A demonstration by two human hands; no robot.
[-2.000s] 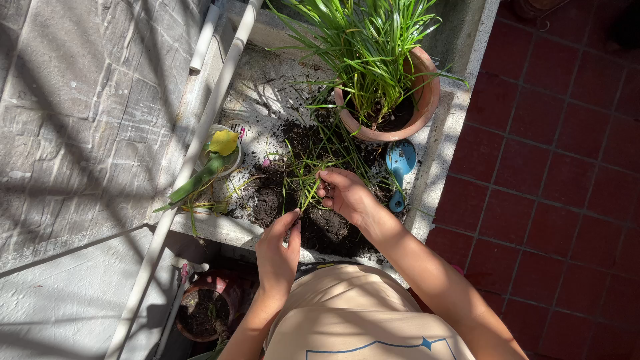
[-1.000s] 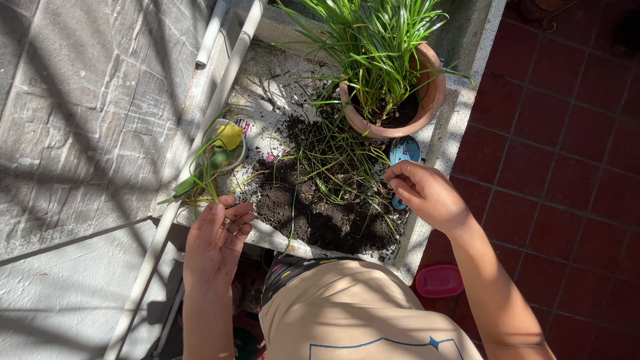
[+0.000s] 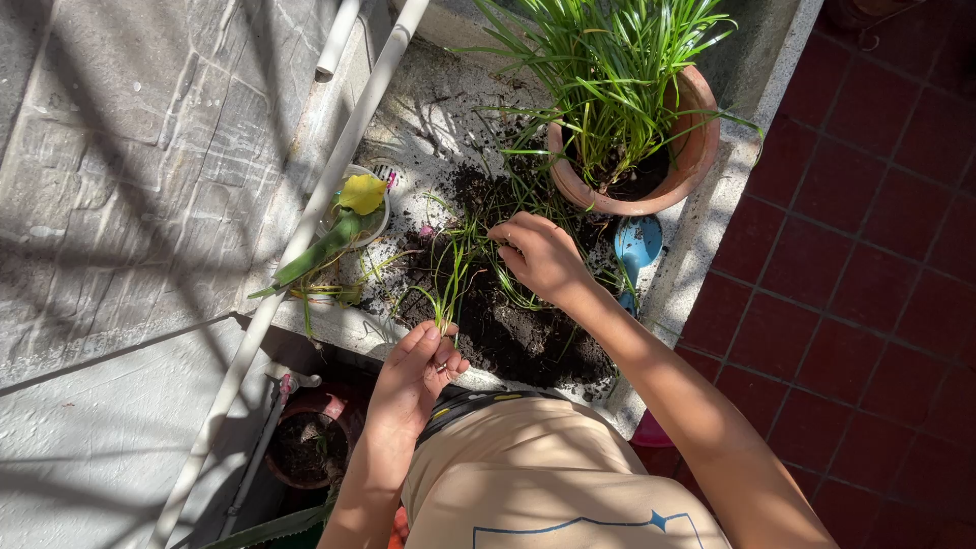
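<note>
My left hand pinches the base of a small bunch of green grass-like shoots between thumb and fingers, above the near edge of a heap of dark soil. Over the middle of the soil, my right hand has its fingers bent together near loose green blades; whether it grips any of them I cannot tell. Beyond it stands a terracotta pot full of long-leaved grassy plant. A blue plastic scoop lies just below the pot, with soil on it.
The speckled stone basin has a raised rim. At its left, a round container has a yellow leaf and a thick green leaf over it. A white pipe crosses diagonally. Another pot sits below; red tiles lie right.
My left hand has moved from beside the round container to the soil's near edge and now holds shoots. My right hand has moved left, from near the blue scoop to over the soil.
</note>
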